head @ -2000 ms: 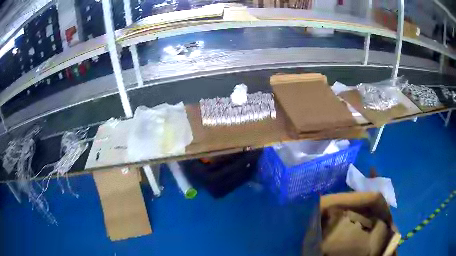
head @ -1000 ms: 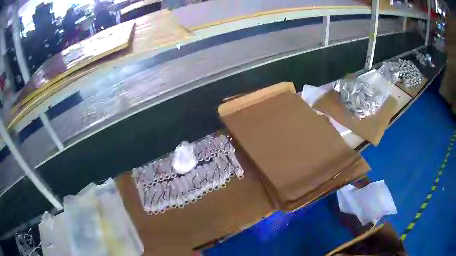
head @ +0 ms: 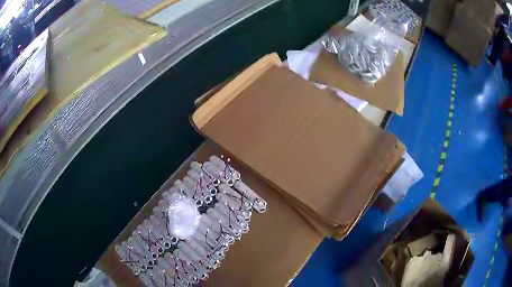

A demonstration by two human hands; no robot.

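Neither my left hand nor my right hand is in the picture. Whitish tubular parts with thin dark red wires (head: 224, 216) lie in two slanting rows on a flat brown cardboard sheet (head: 280, 241), lower left of centre. A small crumpled white, translucent bundle (head: 183, 216) rests on top of the rows. A stack of flat brown cardboard sheets (head: 303, 140) lies beside the rows, in the middle, overlapping the bench edge.
A clear bag of silvery-white parts (head: 365, 56) lies on cardboard at the upper right. The dark green conveyor belt (head: 112, 162) runs behind. An open carton (head: 429, 246) stands on the blue floor (head: 426, 123), lower right. A person's dark sleeve shows at the right edge.
The view has moved closer and turned to the right. The cardboard stack and tube rows appear larger and more slanted. The blue crate under the bench has left the view. No hand has appeared.
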